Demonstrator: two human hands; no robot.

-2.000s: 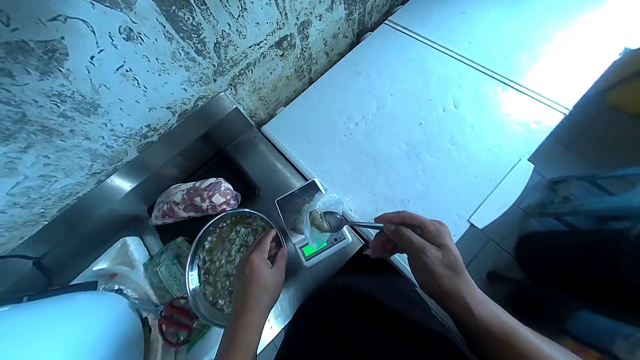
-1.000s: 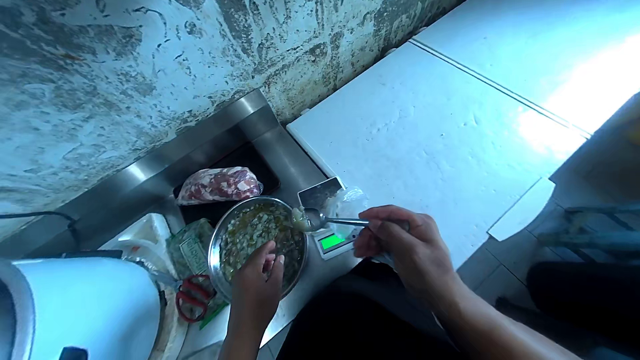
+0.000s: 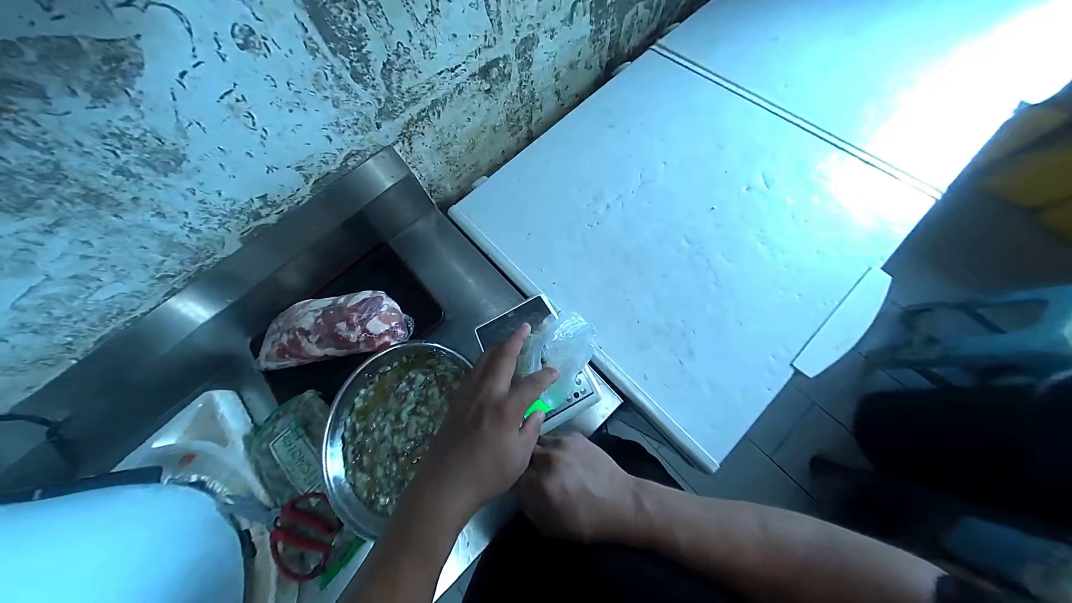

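Observation:
My left hand (image 3: 494,410) reaches over the right side of a steel bowl (image 3: 332,469) of chopped, wet food, its fingers spread at a clear plastic bag (image 3: 565,347). The bag lies on a digital kitchen scale (image 3: 582,398) whose green display is partly covered. Whether the fingertips touch the bag is unclear. Close below the scale, my right hand (image 3: 574,486) is curled, its fingers hidden from view; whether it still holds the spoon cannot be seen. A wrapped piece of marbled meat (image 3: 335,328) lies on a dark tray (image 3: 394,280) behind the bowl.
Red-handled scissors (image 3: 301,536) and a green-tinted plastic package (image 3: 293,444) lie left of the bowl. A white rounded object (image 3: 117,544) fills the lower left corner. A stained wall (image 3: 251,109) runs behind the steel counter (image 3: 452,268). To the right is a large white lid (image 3: 670,234).
My left hand has moved from over the bowl to the bag on the scale. My right hand has drawn down and left, and the spoon seen earlier is out of sight.

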